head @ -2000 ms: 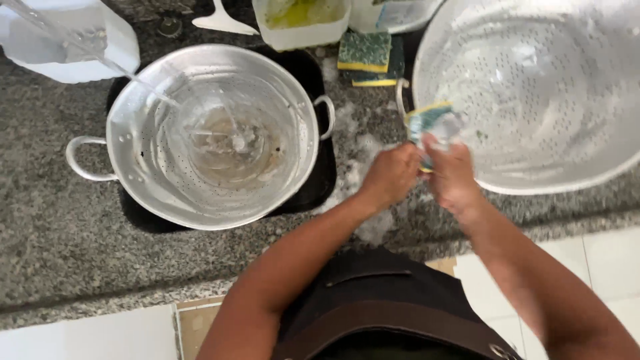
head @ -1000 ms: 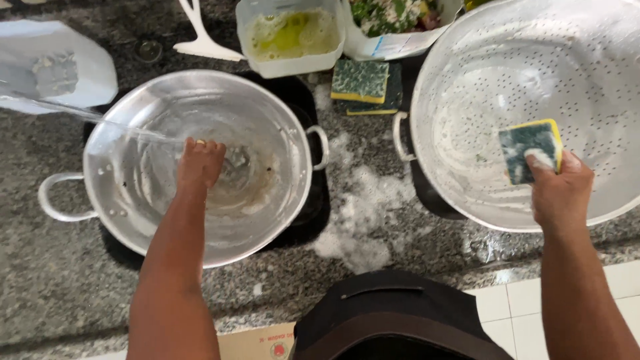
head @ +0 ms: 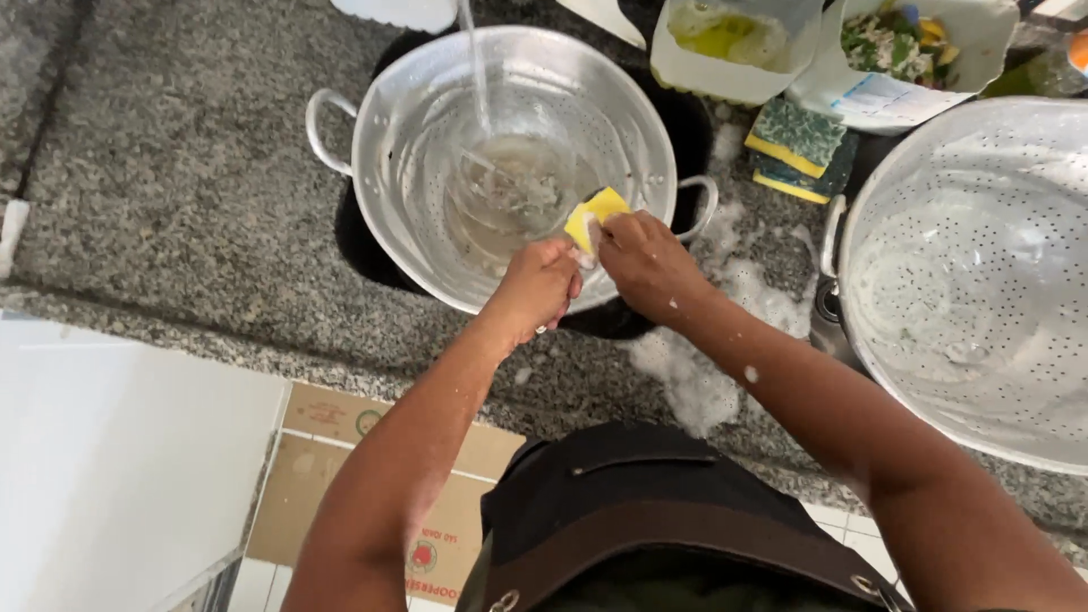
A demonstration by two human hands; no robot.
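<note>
A perforated aluminum colander [head: 408,170] with two loop handles sits over the black sink, and a stream of water [head: 478,76] falls into it. Over its lower right rim my right hand [head: 646,255] grips a soapy yellow sponge [head: 605,208]. My left hand [head: 544,285] is beside the sponge with its fingers curled; whether it holds anything is hidden. A second, larger perforated colander [head: 960,280] stands at the right with suds inside. Two green and yellow scouring sponges [head: 799,136] lie stacked between the colanders.
Behind the sponges stand a plastic tub of yellow-green liquid [head: 739,81] and a cut container of food scraps [head: 884,106]. A white utensil [head: 605,17] lies at the top. Foam [head: 697,374] covers part of the granite counter [head: 195,170]. Flattened cardboard [head: 331,476] lies below.
My right hand has moved with the sponge from the large colander to the left one's rim. My left hand has come out of the left colander's middle toward it. The view has shifted left.
</note>
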